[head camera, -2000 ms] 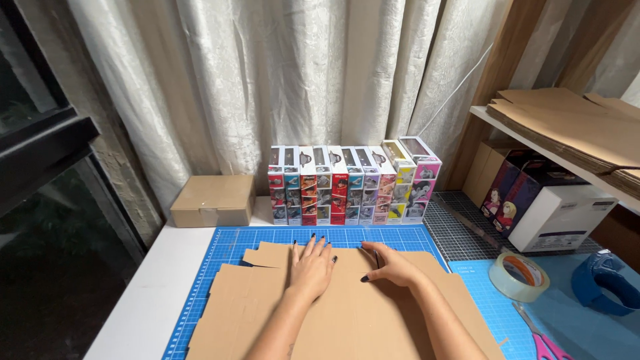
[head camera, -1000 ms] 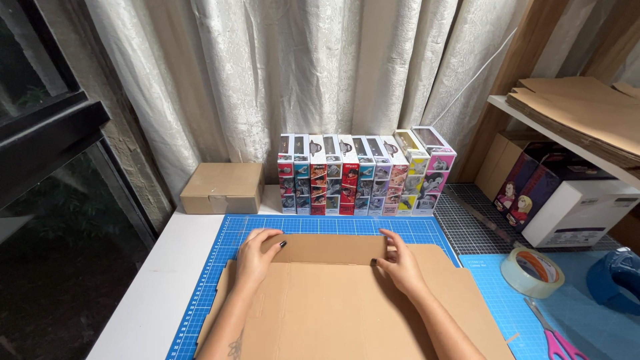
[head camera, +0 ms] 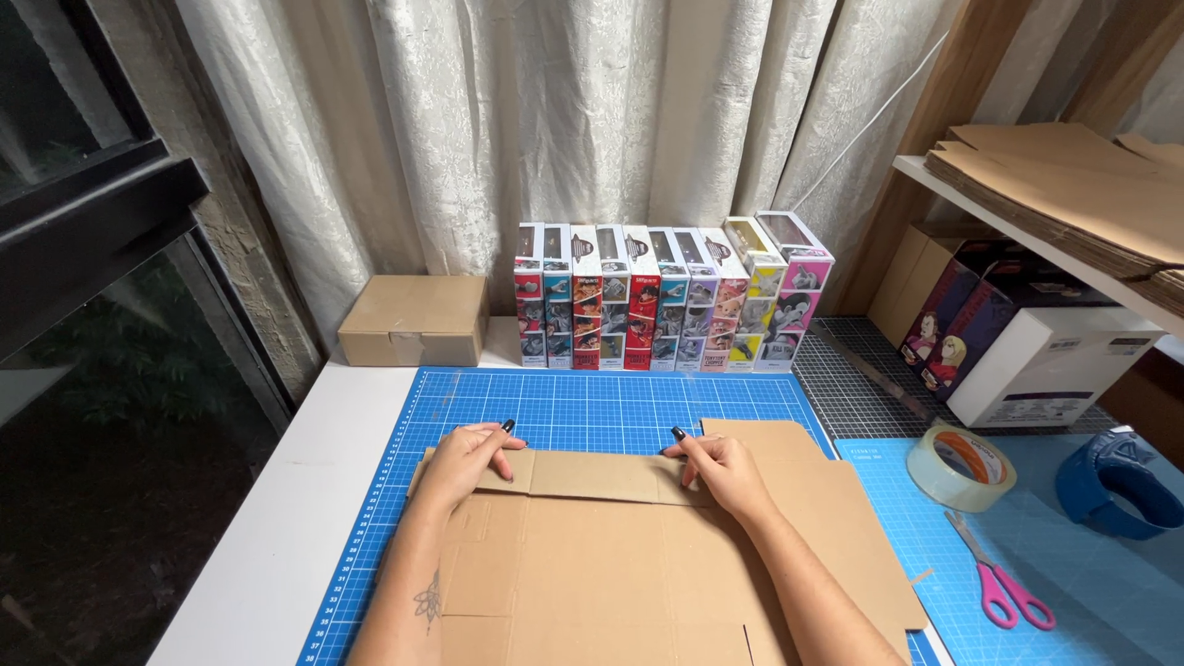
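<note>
A flat, scored cardboard box blank [head camera: 592,564] lies on a blue cutting mat [head camera: 592,407], its far flap [head camera: 595,476] folded up along a crease. My left hand [head camera: 472,462] grips the flap's left end between thumb and fingers. At the other end, my right hand [head camera: 717,467] holds the flap in the same way. Beneath the blank, another cardboard piece [head camera: 851,518] shows at the right. The blank's near edge is out of view.
Several printed figure boxes [head camera: 641,314] stand in a row behind the mat, beside a closed cardboard box [head camera: 413,319]. Right: clear tape roll [head camera: 962,467], blue tape roll [head camera: 1115,486], pink-handled scissors [head camera: 999,573], boxes [head camera: 1045,365] below a shelf of stacked cardboard sheets [head camera: 1064,185].
Both hands were spread on the cardboard two seconds ago and now hold the far flap's ends. The flap has been creased and folded up toward me.
</note>
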